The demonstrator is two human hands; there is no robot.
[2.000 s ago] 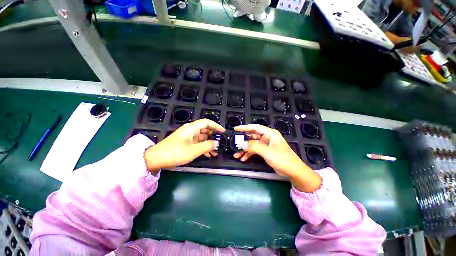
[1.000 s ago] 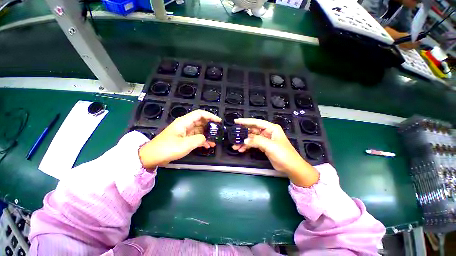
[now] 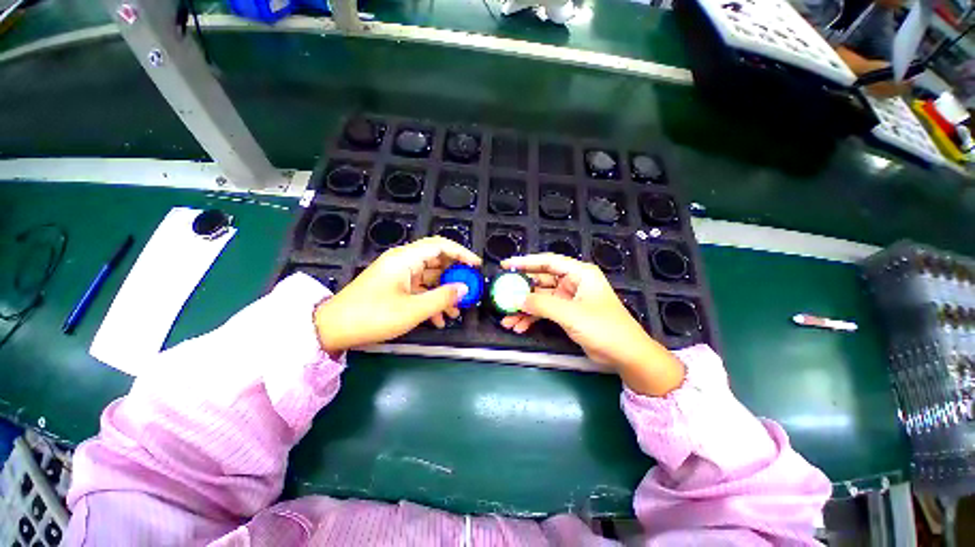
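My left hand (image 3: pixel 390 297) holds a round unit (image 3: pixel 463 286) by its edges; its face shows blue. My right hand (image 3: pixel 583 312) holds a second round unit (image 3: pixel 510 292) close beside it; its face shows white with a green rim. Both are held above the near middle of the black compartment tray (image 3: pixel 531 182). Most visible pockets hold round black units, and two in the far row are empty. My hands hide part of the near rows. A single black disc (image 3: pixel 211 223) lies on a white paper slip (image 3: pixel 160 288) at the left.
A blue pen (image 3: pixel 98 284) and a thin black cable (image 3: pixel 37 267) lie at the left. A white-and-red marker (image 3: pixel 824 322) lies at the right, with stacked clear trays (image 3: pixel 932 353) at the far right. A metal upright (image 3: pixel 198 96) stands behind. A person's hand shows at the upper right.
Both units' faces, dark with white reflections a second ago, now show blue on the left and white on the right. My hands stay over the same part of the tray.
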